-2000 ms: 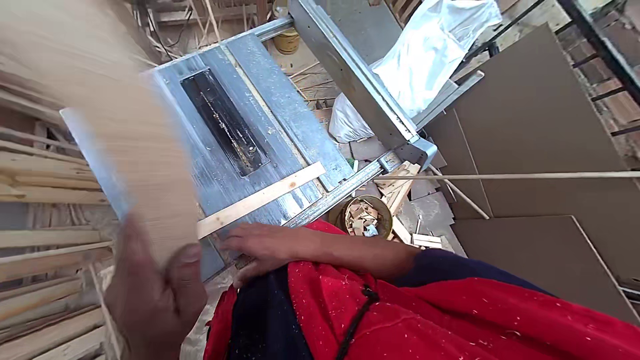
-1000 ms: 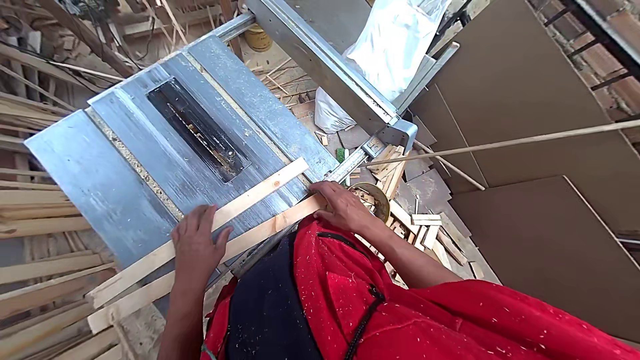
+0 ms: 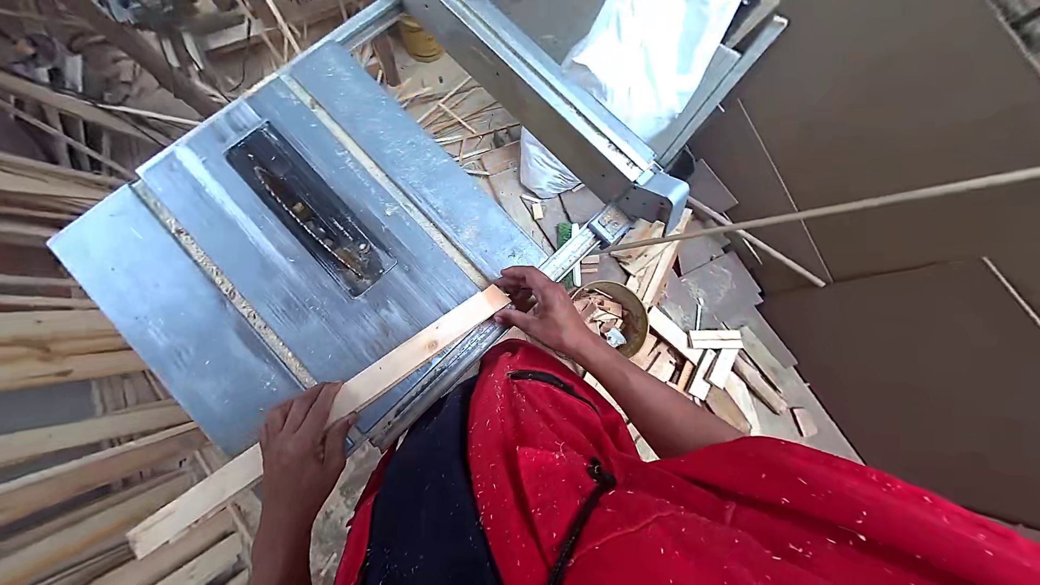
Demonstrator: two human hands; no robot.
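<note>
A pale wooden strip [image 3: 418,345] lies slantwise over the front edge of a metal table saw's top [image 3: 357,333]; its lower left end juts past the table. My left hand [image 3: 302,443] is closed around the strip near the table's front corner. At the strip's upper right end is my right hand [image 3: 540,307], its thumb and fingers around the end. Beyond both hands, a dark recessed slot [image 3: 309,211] is set in the saw top, with a blade faintly visible in it. It cannot be told whether the strip is one piece or two stacked.
The metal rip fence [image 3: 536,97] stands at the far right side of the saw. A round container [image 3: 609,317] of wood offcuts is beside my right forearm, with loose offcuts [image 3: 715,357] on the floor. Long boards [image 3: 73,349] lie at left, large brown panels [image 3: 918,366] at right.
Two strips lay side by side across the table a second ago; now one strip shows, at the front edge. My left hand has moved from on top of the strips to around it.
</note>
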